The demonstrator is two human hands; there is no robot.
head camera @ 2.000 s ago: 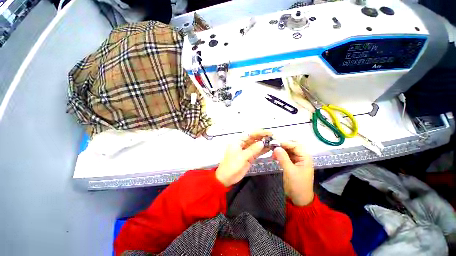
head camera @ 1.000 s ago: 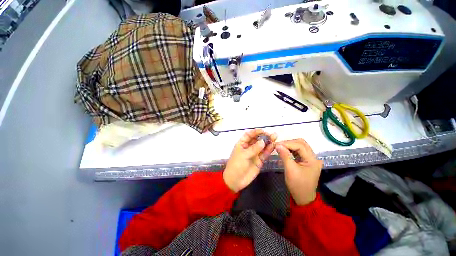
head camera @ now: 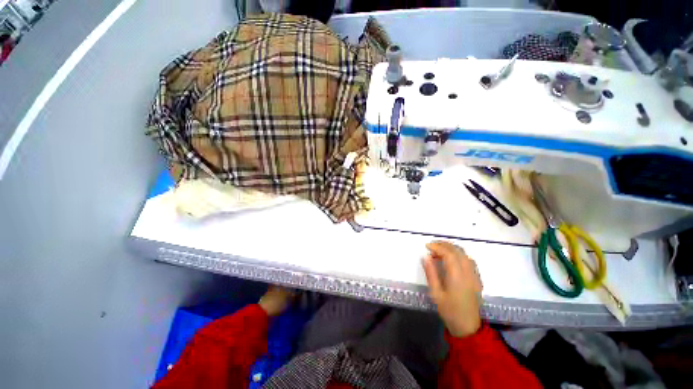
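My right hand (head camera: pixel 456 285) is above the front edge of the machine table, fingers loosely curled, thumb a little apart, nothing visible in it. My left hand (head camera: pixel 276 298) is below the table's front edge; its fingers are hidden under the table, so whether it holds anything cannot be told. The tan check garment (head camera: pixel 266 106) lies heaped left of the needle area, with cream lining (head camera: pixel 220 199) showing beneath it. The presser foot and needle area (head camera: pixel 414 178) of the white sewing machine (head camera: pixel 486 114) is right of the garment, with neither hand at it.
Black thread snips (head camera: pixel 492 203) lie under the machine arm. Scissors with green and yellow handles (head camera: pixel 562 258) lie at right, beside cream strips (head camera: pixel 524 199). A printed ruler (head camera: pixel 342 287) runs along the table's front edge. A blue crate (head camera: pixel 176 342) is below at left.
The hands were together at the table's front, fingering a small dark metallic part. They have separated: the left went down under the edge, and the part is out of sight. The view has shifted.
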